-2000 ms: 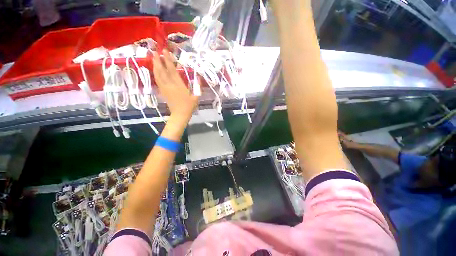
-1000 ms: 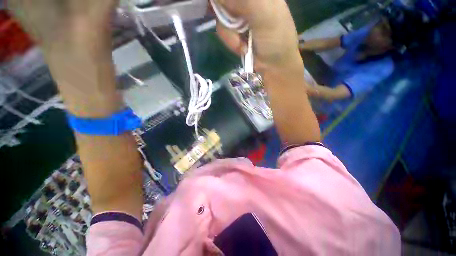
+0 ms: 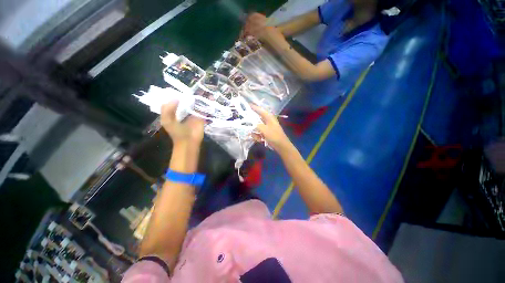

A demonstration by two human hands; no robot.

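My left hand [image 3: 183, 128], with a blue wrist strap [image 3: 185, 177], grips white plug housings [image 3: 161, 99] with prongs pointing up and left. An open unit with a visible circuit board [image 3: 185, 73] stands just above them. White cables [image 3: 221, 113] run from the units to my right hand [image 3: 268, 130], whose fingers are around the cable bundle. Cable ends hang below, between the hands. The units are over the near end of a tray [image 3: 279, 102] with rows of boards and cables. Whether they touch it, I cannot tell.
A person in blue [image 3: 354, 38] reaches over the tray's far end. At lower left are another group of boards with cables [image 3: 55, 254], a cream fixture [image 3: 138, 218] and a grey box [image 3: 80, 168]. A blue floor with yellow lines lies right.
The view has swung right, away from the red bins. Both hands have come down from the shelf side to the right-hand tray, with the white units and cables between them.
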